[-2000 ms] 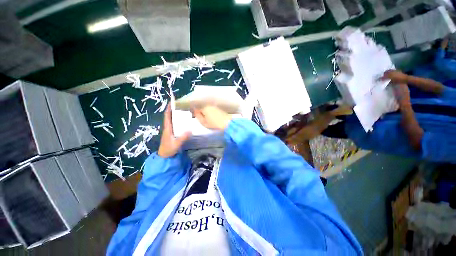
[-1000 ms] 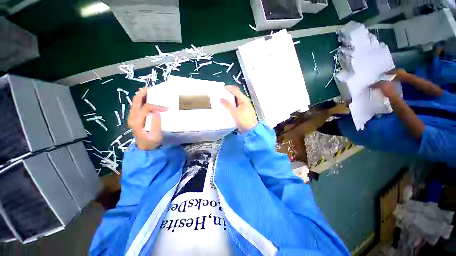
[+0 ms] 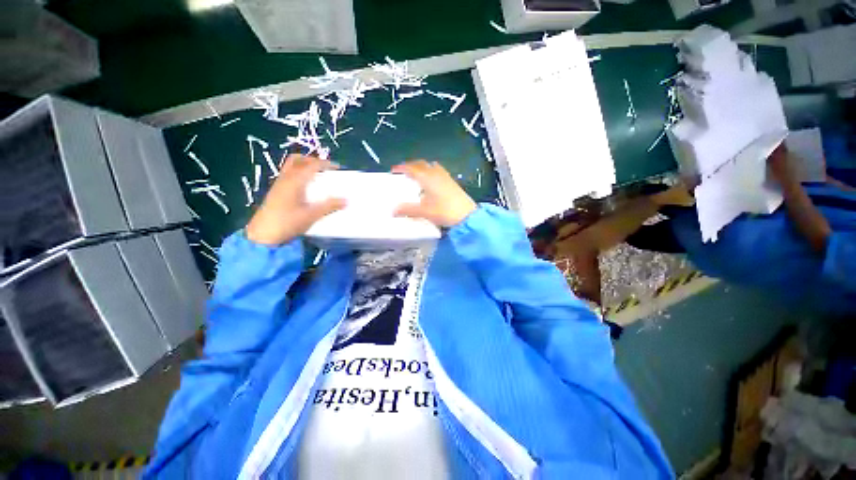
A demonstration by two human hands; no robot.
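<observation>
A white part-folded box (image 3: pixel 364 204) is held close in front of my chest, over the near edge of the green bench (image 3: pixel 422 127). My left hand (image 3: pixel 293 201) grips its left end, with the fingers over the far edge. My right hand (image 3: pixel 434 193) grips its right end the same way. The underside of the box and its inside are hidden. Narrow white strips (image 3: pixel 324 108) lie scattered on the bench beyond the hands.
A stack of white blanks (image 3: pixel 546 122) lies to the right. Further right another worker's hand (image 3: pixel 781 169) is at a ragged pile of blanks (image 3: pixel 730 112). Finished boxes (image 3: pixel 141 178) with dark openings are stacked at left. More boxes (image 3: pixel 305 23) stand beyond the pale rail.
The box was first worked inside by my right hand, then held up showing a rectangular opening. Now its plain white side shows and my hands are closer together. The view has shifted.
</observation>
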